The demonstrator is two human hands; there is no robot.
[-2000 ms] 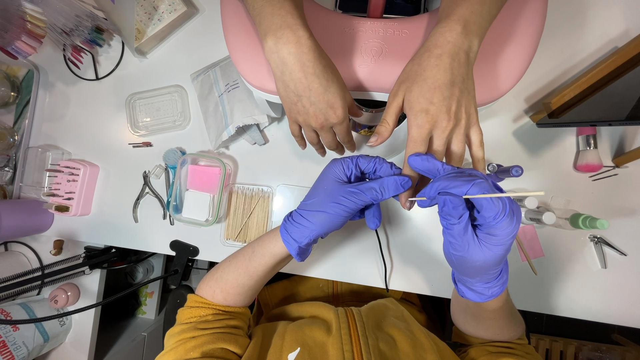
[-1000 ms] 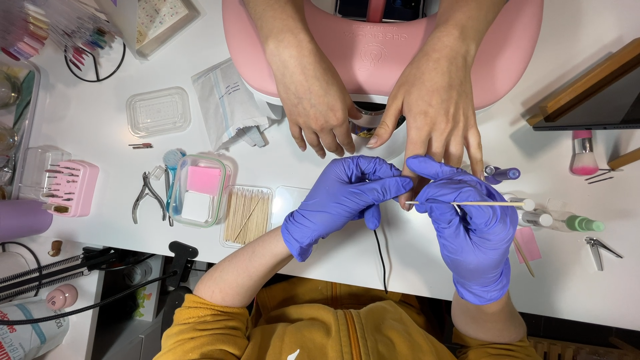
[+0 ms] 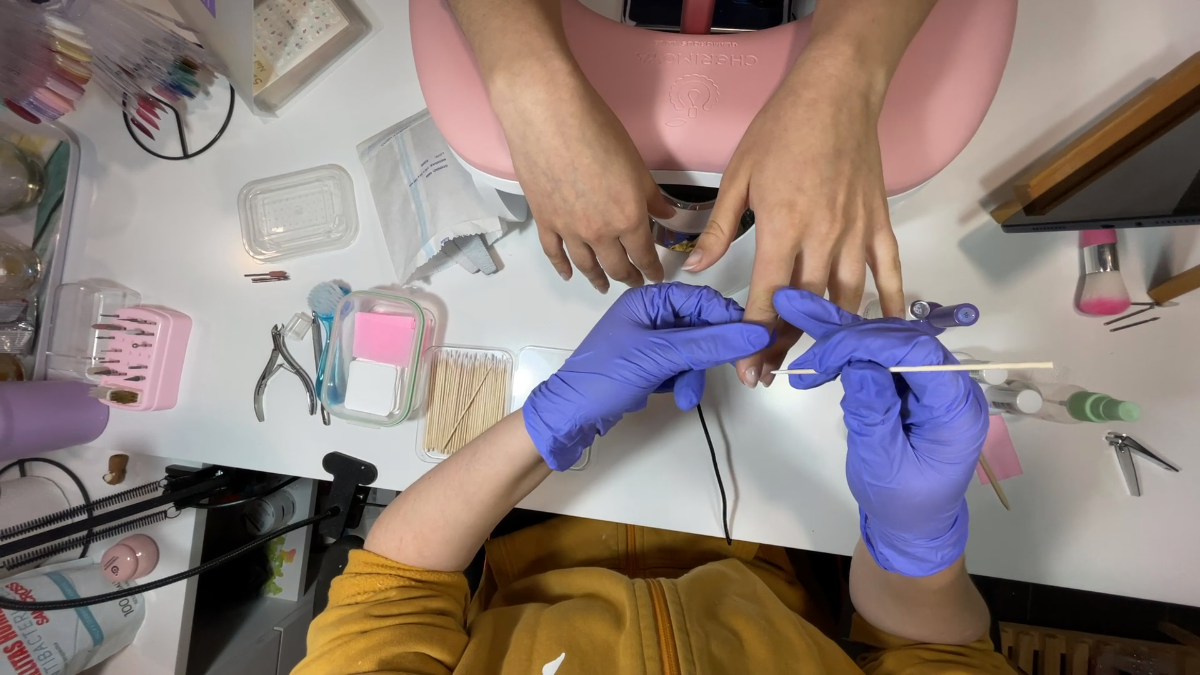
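My left hand (image 3: 647, 361), in a purple nitrile glove, is closed around the side of a fingertip of another person's hand (image 3: 816, 178). In my right hand (image 3: 900, 412), gloved the same way, is a thin wooden stick (image 3: 975, 367), pinched between the fingers. Its pale tip lies beside the nail of the held finger; whether it touches cannot be told. My right fingertips also rest near that finger. The person's other hand (image 3: 586, 159) lies spread on the pink hand rest (image 3: 694, 84), its fingers hanging over the front edge.
Wooden sticks fill a clear box (image 3: 466, 403) beside a lidded container (image 3: 375, 356) of pads. Cuticle nippers (image 3: 281, 370) and a pink drill-bit holder (image 3: 159, 356) lie left. Right are bottles (image 3: 1017, 398), nail clippers (image 3: 1132, 459), a brush (image 3: 1099, 281) and a tablet (image 3: 1116, 187). A black cable (image 3: 717, 469) crosses the table edge.
The stick in my right hand has tilted slightly, its far end now a little higher than one second ago. My left hand keeps its hold on the finger.
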